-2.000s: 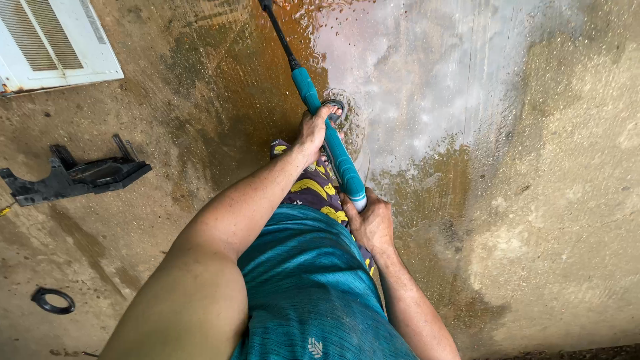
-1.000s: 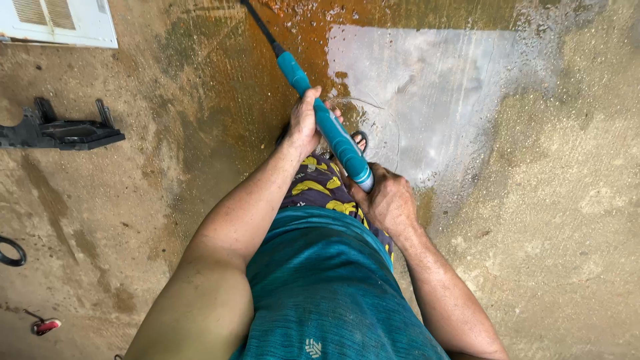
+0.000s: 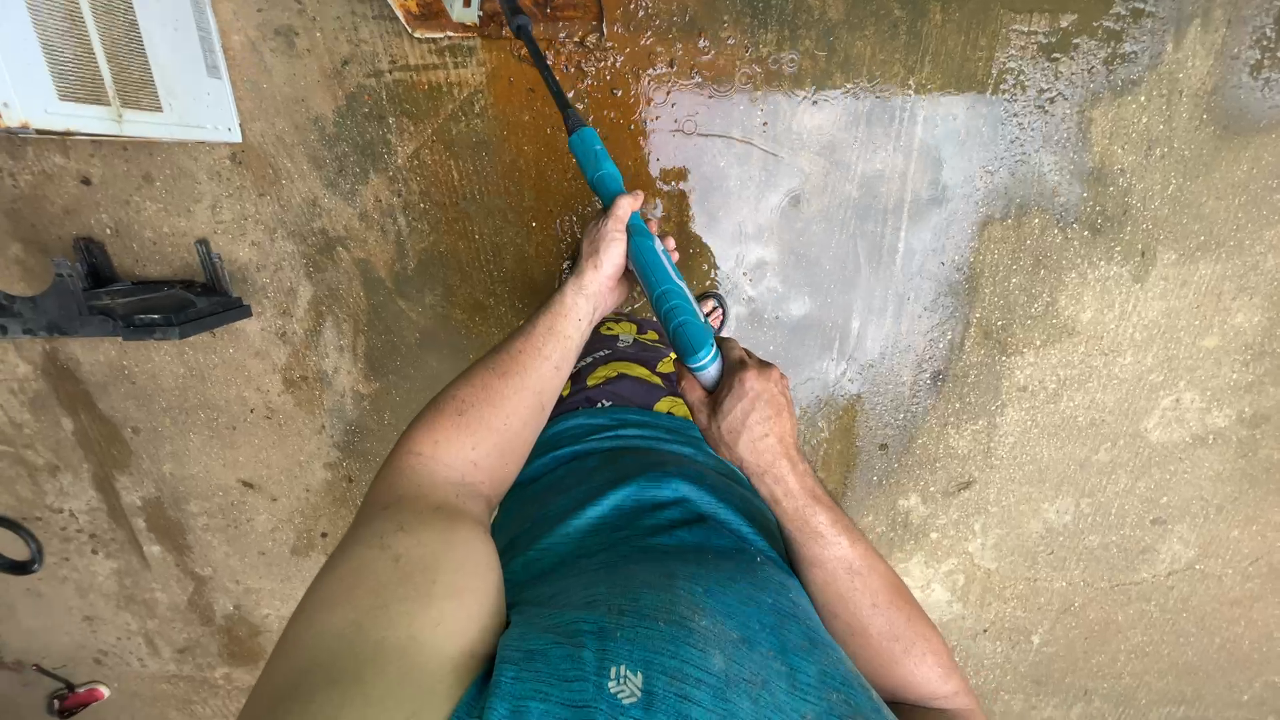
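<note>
A teal pressure-washer gun with a black lance [image 3: 655, 265] slants from my waist up to the top edge of the head view. My left hand [image 3: 612, 250] is wrapped around its middle, fingertips showing on the far side. My right hand [image 3: 745, 405] grips the rear end near the grey cap, and its fingers are partly hidden. The lance tip lies out of view or hidden at the top, close to a rusty white metal part [image 3: 435, 15]. Wet concrete floor with rust-brown water and a pale reflecting puddle [image 3: 830, 220] spreads in front of me.
On the floor at the upper left lies a white vented panel [image 3: 110, 70]. Below it are a black plastic bracket [image 3: 150, 305], a black ring [image 3: 18, 547] at the left edge, and a small red-handled object [image 3: 80, 698]. My sandalled foot [image 3: 712, 310] shows beside the gun.
Both hands stay on the gun throughout. The rusty white part at the top has come into view, and more of the vented panel shows than one second ago.
</note>
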